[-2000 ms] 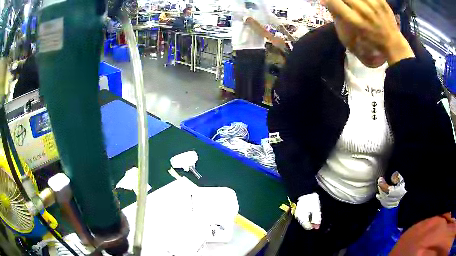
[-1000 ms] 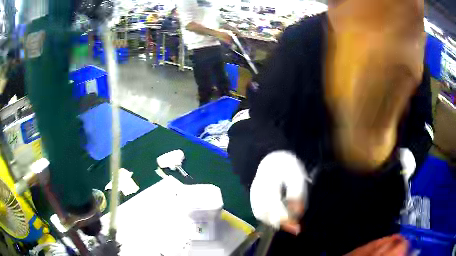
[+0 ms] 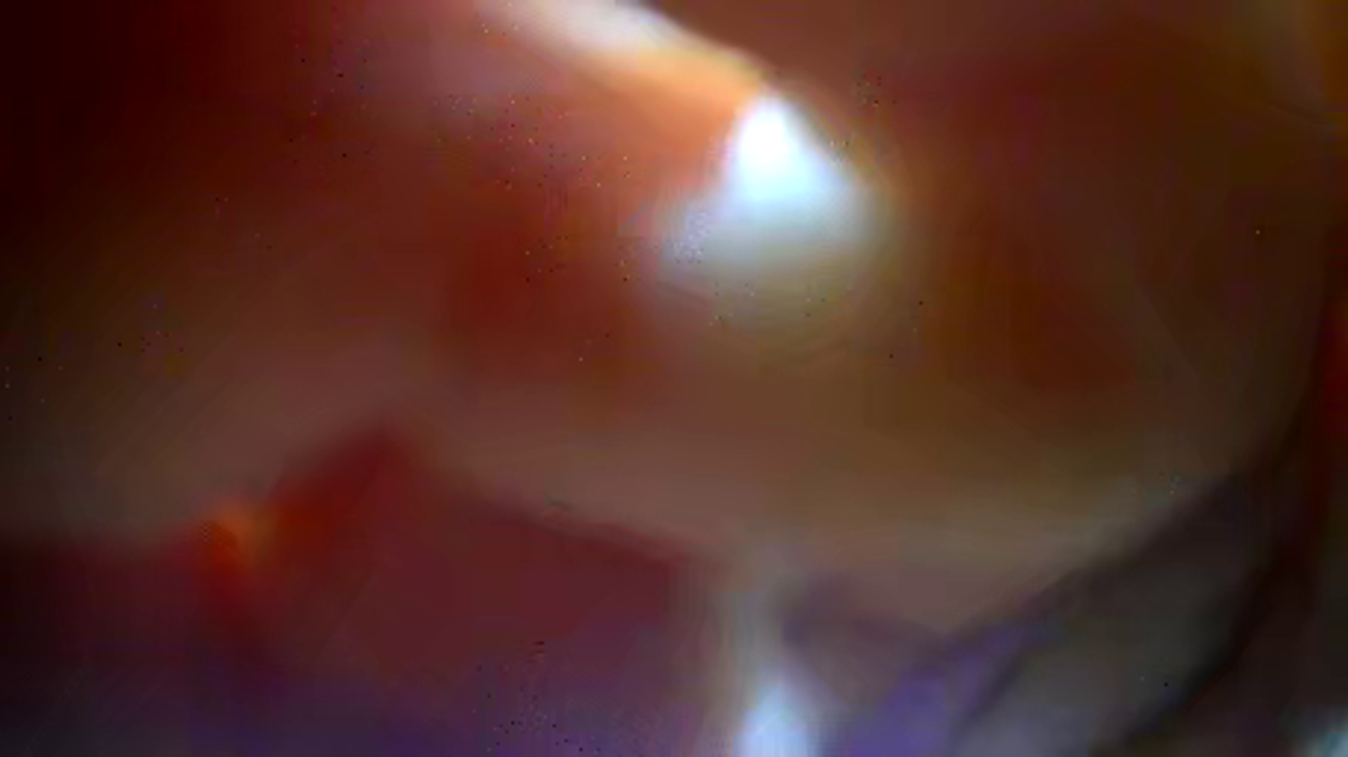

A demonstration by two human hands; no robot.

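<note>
A very close, blurred reddish-brown shape [image 3: 591,385] covers almost the whole head view. It looks like skin held against the lens, perhaps a hand, but whose it is cannot be told. I cannot make out my left hand or my right hand. The driver, the bench and the white parts are hidden.
A blurred white patch of light [image 3: 776,163] shows at the upper middle, and a smaller pale one [image 3: 776,717] at the bottom edge. Dim purple and grey areas lie along the bottom. Nothing else can be made out.
The bench, driver, fan, blue bin and the person in the black jacket were visible before. A bare hand came close in front of the camera, and now the view is covered.
</note>
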